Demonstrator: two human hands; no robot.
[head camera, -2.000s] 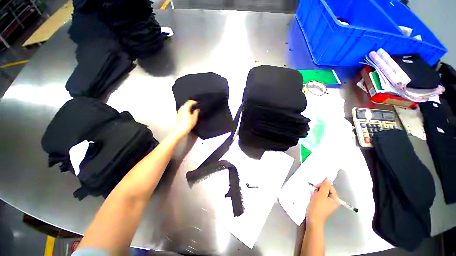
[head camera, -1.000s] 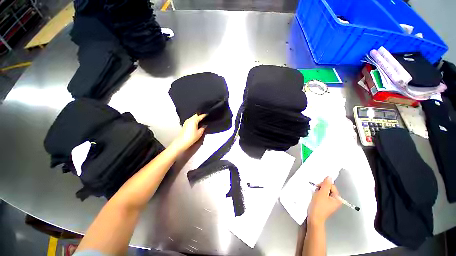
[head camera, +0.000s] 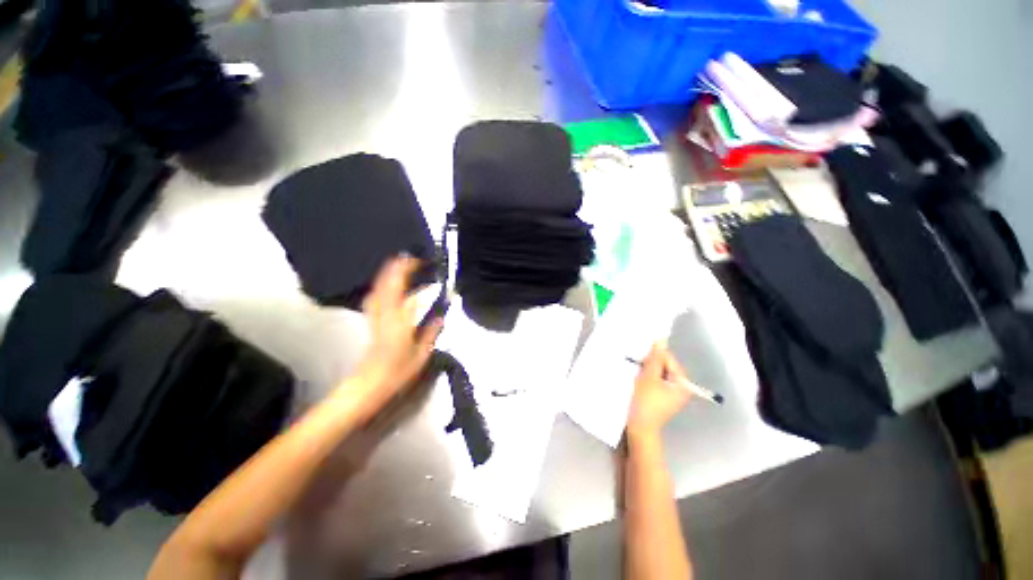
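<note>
My left hand is at the lower right edge of a stack of black panels, fingers apart and slightly blurred; whether it grips a panel edge cannot be told. My right hand holds a pen over a white paper sheet. A second stack of black panels stands right of the first, its front part layered. A black tie strip lies below, partly on another white paper.
Black bundles lie at the left and far left. A blue bin, red box, calculator and long black pieces are at the right. A green sheet lies near the bin.
The view has turned right, so everything sits further left. The left-hand stack's top now lies flat instead of lifted at its lower edge. My right hand keeps the pen over the paper.
</note>
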